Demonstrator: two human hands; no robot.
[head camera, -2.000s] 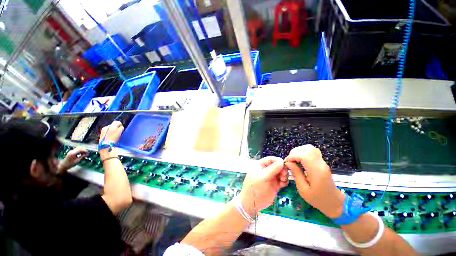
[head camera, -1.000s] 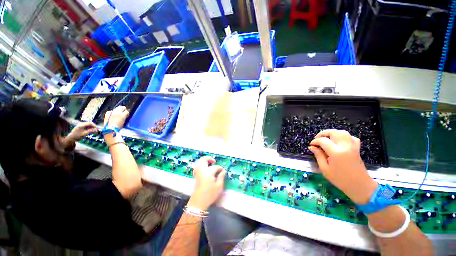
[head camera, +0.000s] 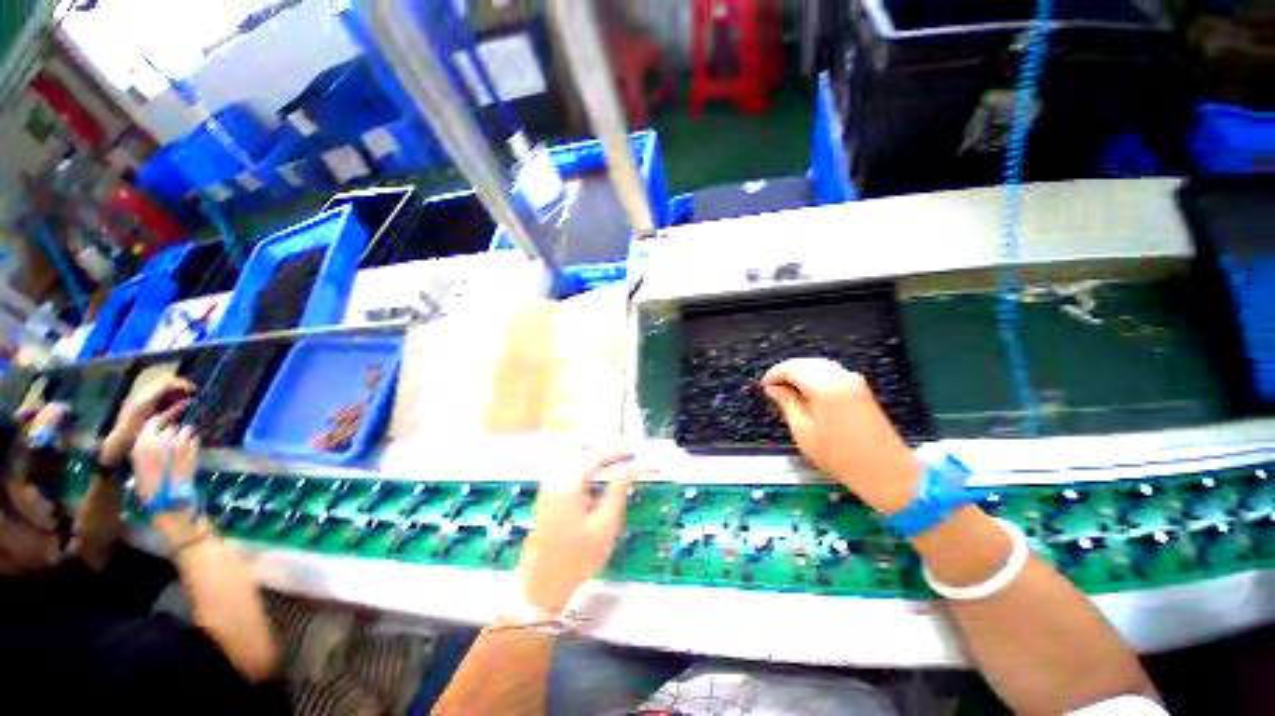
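Observation:
My right hand (head camera: 832, 420), with a blue wrist strap (head camera: 934, 495), is over the black component tray (head camera: 797, 311), its thumb and forefinger together at the pile of small black parts (head camera: 727, 378). Whether a part is between the fingertips cannot be seen. My left hand (head camera: 576, 529) is above the row of green circuit boards (head camera: 727, 539), its thumb and forefinger apart; no part shows in it. The boards run along the pale bench edge and carry dark and pale parts.
A neighbour's hands (head camera: 161, 434) are at the left. A blue bin (head camera: 315, 385) with brown-orange parts stands beside a tan sheet (head camera: 524, 371). A coiled blue cord (head camera: 1018, 182) hangs right of the black tray. Another dark tray with blue contents (head camera: 1251, 294) is at far right.
Both my hands have parted since the oldest frame, the right to the black tray, the left over the boards. The view has shifted, showing the far-right tray. The neighbour's hands have moved closer together.

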